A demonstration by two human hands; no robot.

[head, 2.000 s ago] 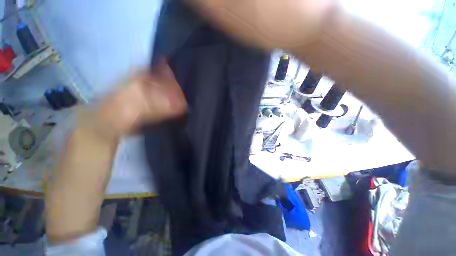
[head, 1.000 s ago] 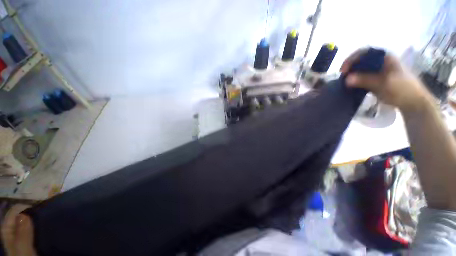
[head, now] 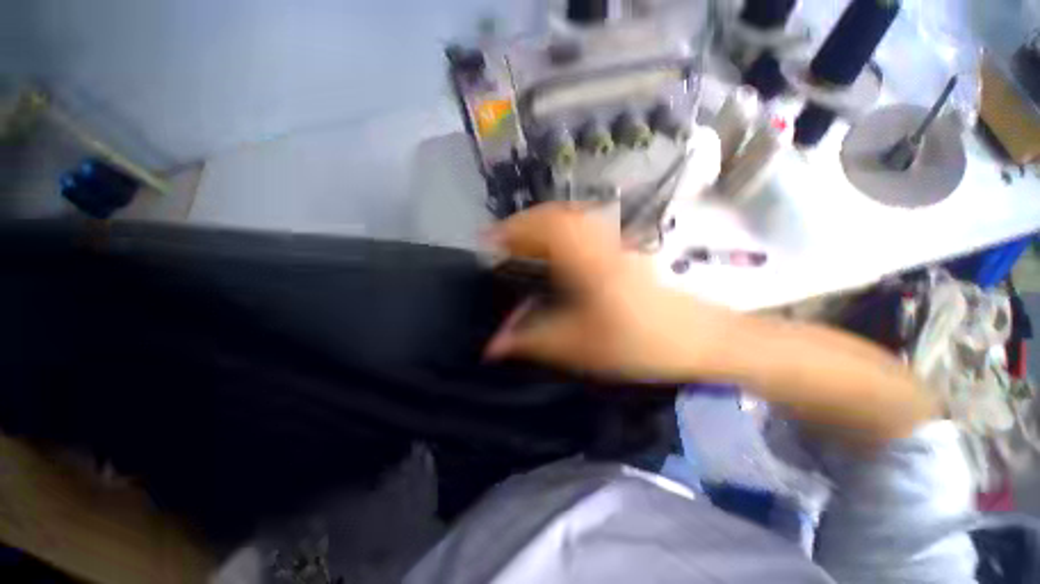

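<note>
A large black garment piece (head: 285, 331) stretches from the left edge of the picture to below the overlock machine (head: 604, 114). My right hand (head: 593, 297) is blurred at the right end of the cloth, its thumb and fingers closed around the edge just in front of the machine head. My left forearm (head: 91, 513) shows blurred at the lower left, under or beside the cloth; the left hand itself cannot be made out.
Snips (head: 721, 259) lie on the white table (head: 821, 257) right of the machine. Black thread cones (head: 853, 43) and a grey disc (head: 903, 155) stand behind. Pale cloth (head: 964, 342) hangs at the right. Dark blue cones (head: 97, 188) show at the left.
My right hand has moved left and down from the raised cloth end to the front of the overlock machine. The cloth now lies lower and flatter. The view has shifted closer to the machine.
</note>
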